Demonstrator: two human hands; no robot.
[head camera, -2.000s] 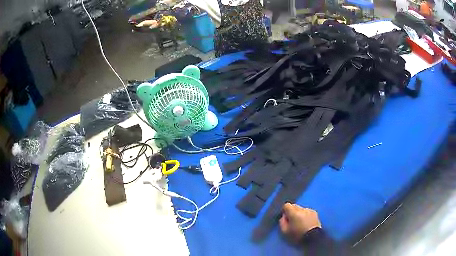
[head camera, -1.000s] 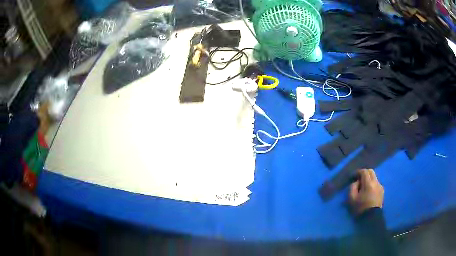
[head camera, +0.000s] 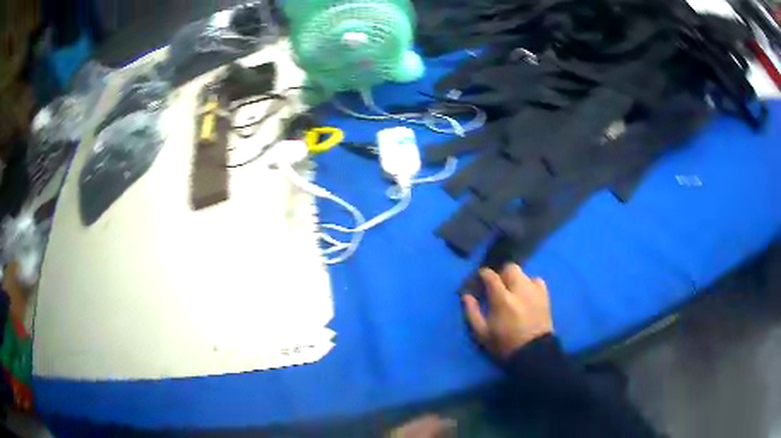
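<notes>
Black straps (head camera: 557, 162) lie in a large overlapping heap, squared ends towards me. My right hand (head camera: 509, 312) is at the near end of one black strap (head camera: 501, 254). Its fingers and thumb are curled around the strap end, which is partly hidden by the hand and blurred. My left hand (head camera: 424, 426) is only a small blurred patch of skin at the bottom edge, left of my right sleeve; its fingers cannot be made out.
A blue table cover (head camera: 402, 316) lies under the straps. A white board (head camera: 171, 291) is at the left, with a brown strip (head camera: 211, 175) and bagged black goods (head camera: 124, 162). A mint green fan (head camera: 351, 43), yellow loop handle (head camera: 324, 139) and white controller (head camera: 398, 154) with cable stand beyond.
The view has swung left, then partly back. My right hand has moved from beside the strap onto its end, its fingers less bunched. My left hand has come in at the bottom edge.
</notes>
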